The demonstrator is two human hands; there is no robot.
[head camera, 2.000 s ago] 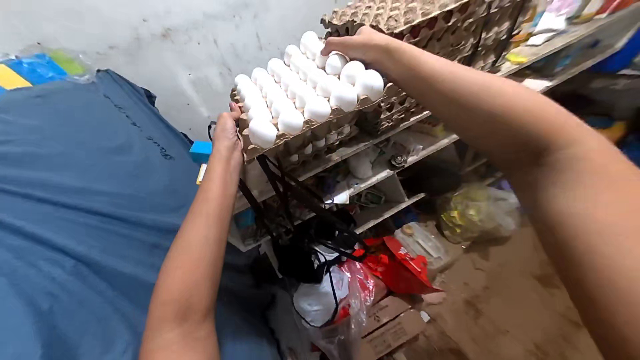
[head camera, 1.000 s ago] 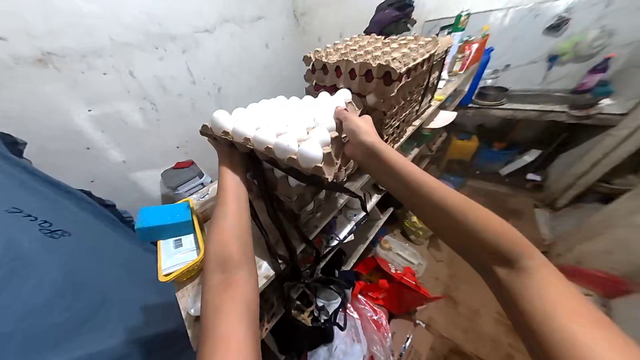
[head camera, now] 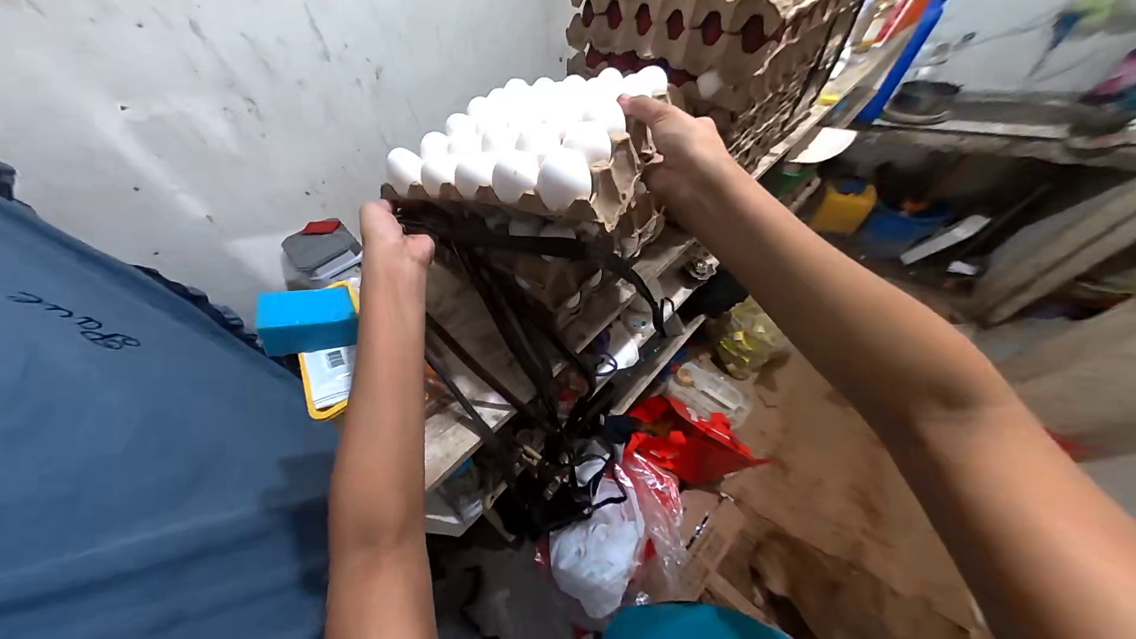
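Note:
A pulp egg tray [head camera: 612,191] full of white eggs [head camera: 515,142] is at the top of a stack, against the wall side. My left hand [head camera: 390,240] grips its near left corner, and my right hand [head camera: 683,155] grips its right side, thumb by the eggs. More trays with eggs lie beneath it. Dark straps [head camera: 506,319] hang down in front of the stack. Whether the top tray rests on the one below cannot be told.
Tall stacked egg trays [head camera: 701,35] stand behind on a wooden shelf [head camera: 453,444]. Left are a blue box [head camera: 306,319], a yellow-rimmed basket [head camera: 324,413] and blue fabric [head camera: 151,426]. Plastic bags [head camera: 599,550] and a red bag [head camera: 688,439] lie below.
The view has shifted markedly. Both hands stay on the egg tray; the blue box and yellow basket, mostly out of sight two seconds ago, now show beside my left forearm.

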